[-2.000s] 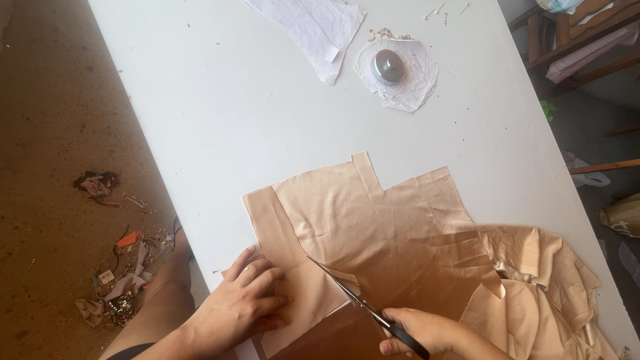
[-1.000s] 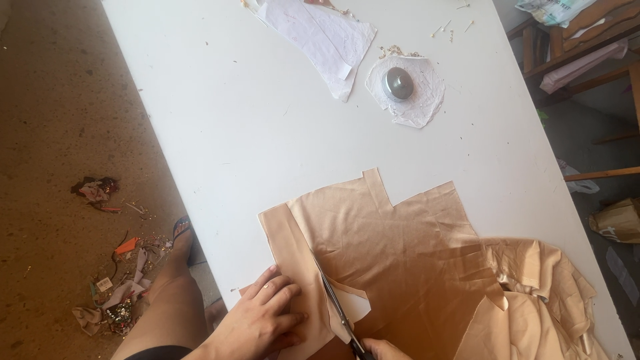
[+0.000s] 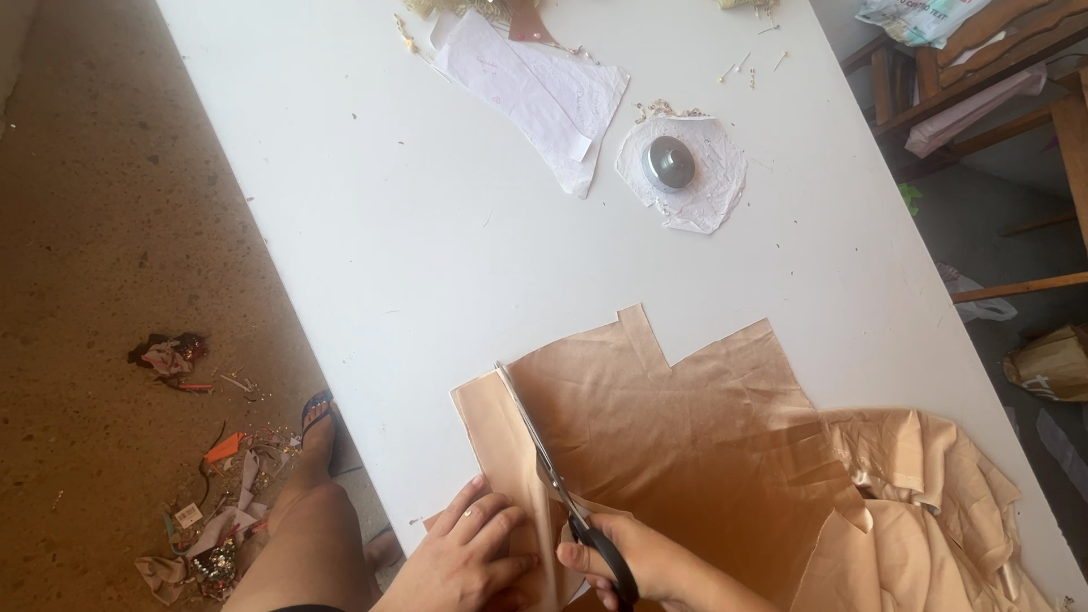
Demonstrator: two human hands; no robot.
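Observation:
Tan satin-like fabric (image 3: 663,425) lies over the near part of the white table, bunched in folds at the right. My right hand (image 3: 633,557) holds black-handled scissors (image 3: 552,476) by the handles. Their blades run up along a cut in the fabric, with the tips at its upper left edge. To the left of the blades is a narrow fabric strip (image 3: 493,425). My left hand (image 3: 476,544), with a ring on one finger, rests on the lower part of that strip, fingers bent. Whether it pinches the cloth is hidden.
Beyond the fabric, a round metal weight (image 3: 669,163) sits on crumpled white paper (image 3: 714,195). Paper pattern pieces (image 3: 527,93) and pins (image 3: 746,64) lie farther off on the white table (image 3: 382,212). Fabric scraps (image 3: 229,527) litter the floor at left; wooden furniture (image 3: 1003,85) stands at right.
The scissors have moved up along the fabric, from its lower middle to its upper left edge, and my right hand has moved with them. The cut has lengthened. My left hand remains on the left strip.

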